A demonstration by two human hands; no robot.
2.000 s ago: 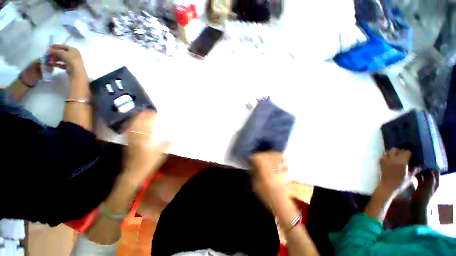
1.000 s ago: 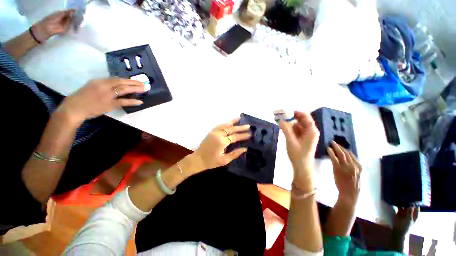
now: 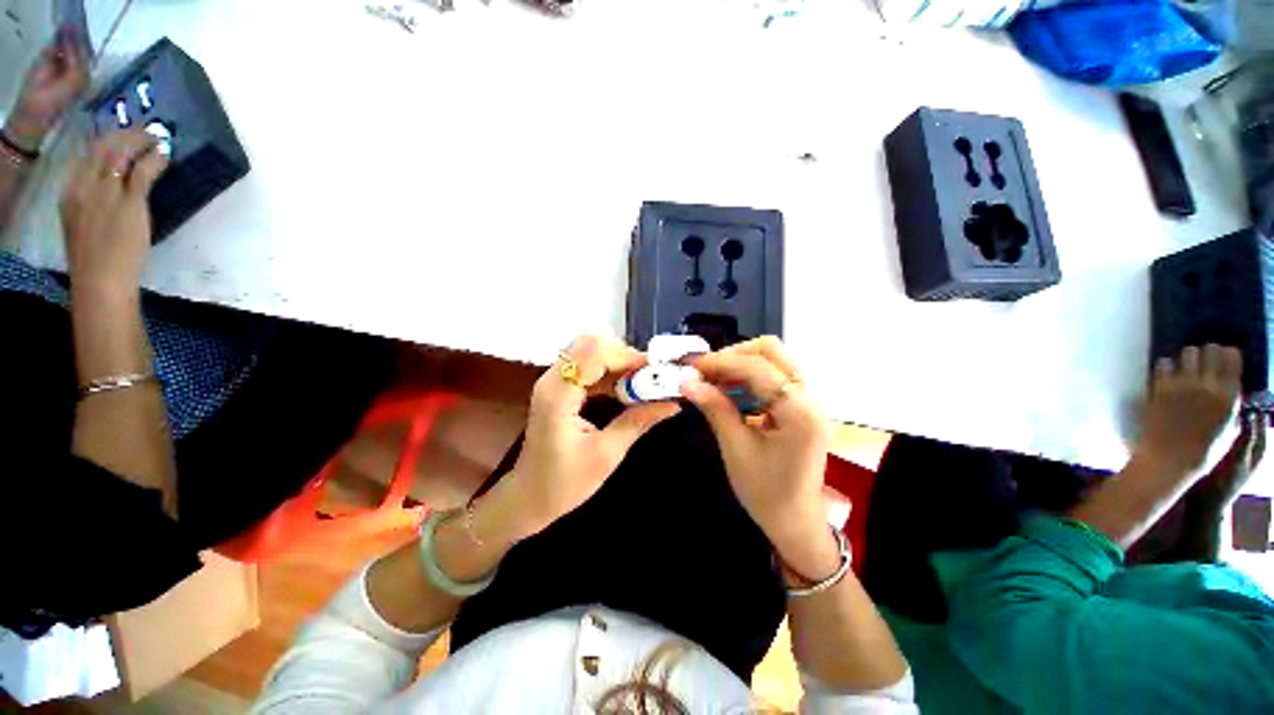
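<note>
A white charging case [image 3: 658, 381] is held between my two hands at the table's front edge, its lid tilted open at the top. My left hand [image 3: 584, 414] grips its left side with thumb and fingers. My right hand [image 3: 762, 419] has its fingertips on its right side; a bit of blue shows by them. Just beyond lies a black box with a foam insert [image 3: 710, 266]. Its two narrow slots are dark and empty; its larger hole is partly hidden by the case and my fingers.
Another black box [image 3: 974, 204] with empty holes lies at the right. A person at left touches a filled black box [image 3: 204, 147]. A person in green at right holds a black box [image 3: 1210, 300]. A smartphone [image 3: 1157, 154] and blue bag [image 3: 1115, 39] lie at the back right.
My left hand has left the black box, and both hands have come together on the white case. The box at right now lies untouched; the other person's hand has withdrawn from it.
</note>
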